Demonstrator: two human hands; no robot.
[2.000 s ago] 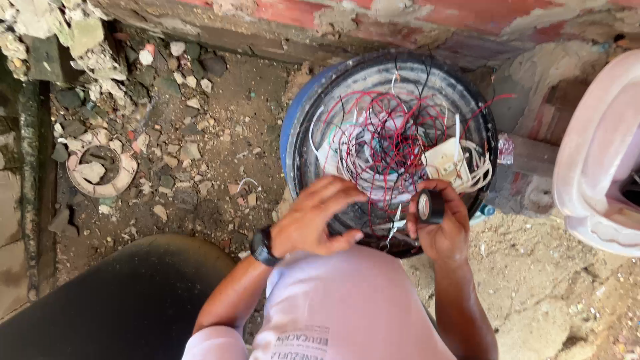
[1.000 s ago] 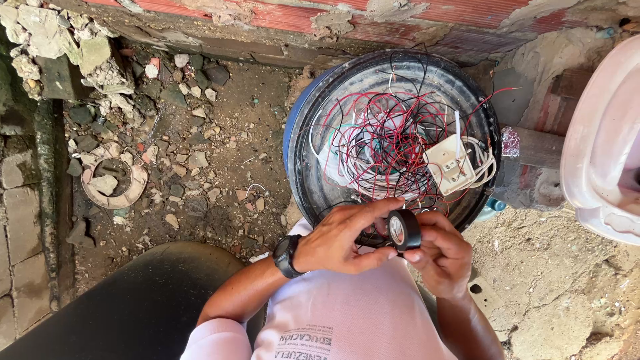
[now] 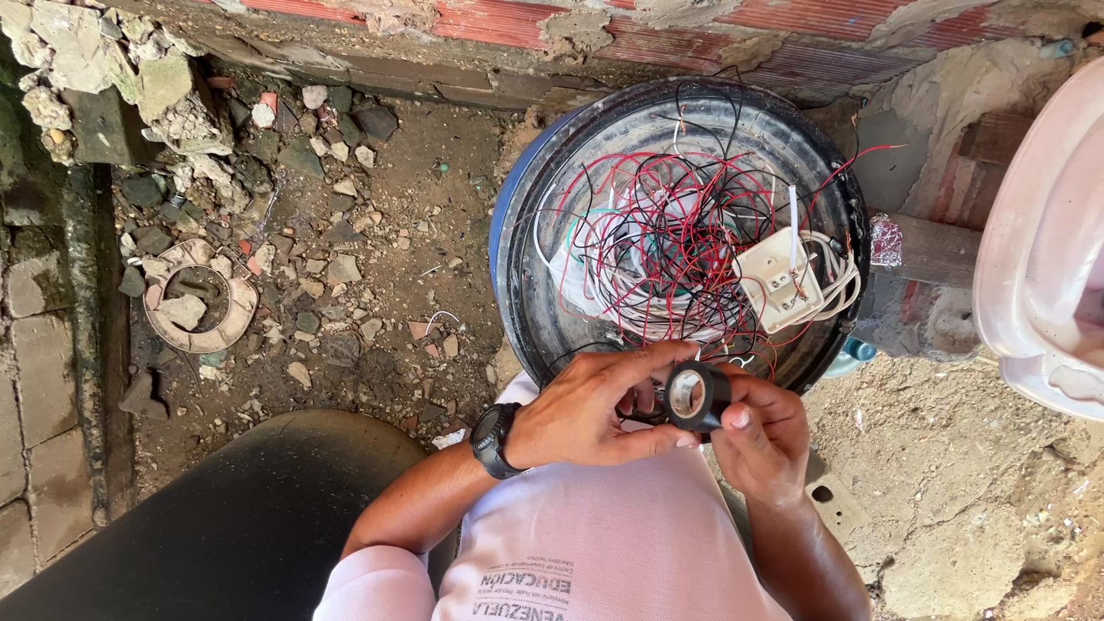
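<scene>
A roll of black electrical tape [image 3: 697, 395] is gripped in my right hand [image 3: 766, 431], its round opening turned up toward the camera. My left hand [image 3: 604, 405], with a black watch on the wrist, is at the roll's left side, thumb and index finger stretched to it; whether it grips the tape's end cannot be told. Just beyond both hands, a tangle of red, black and white electrical wires [image 3: 668, 250] lies on the black round lid [image 3: 552, 164] of a blue drum. A white plastic electrical box [image 3: 778, 280] with a white cable rests at the tangle's right.
A pale plastic tub [image 3: 1018, 285] stands at the far right. Brick wall [image 3: 500, 26] runs behind the drum. Rubble and a broken ring [image 3: 246, 302] lie on the ground to the left. A large black rounded object [image 3: 259, 509] is at lower left.
Two seconds ago my left hand was apart from the tape; it has moved right, up to the roll. The roll stays in my right hand. The wires on the lid look unchanged.
</scene>
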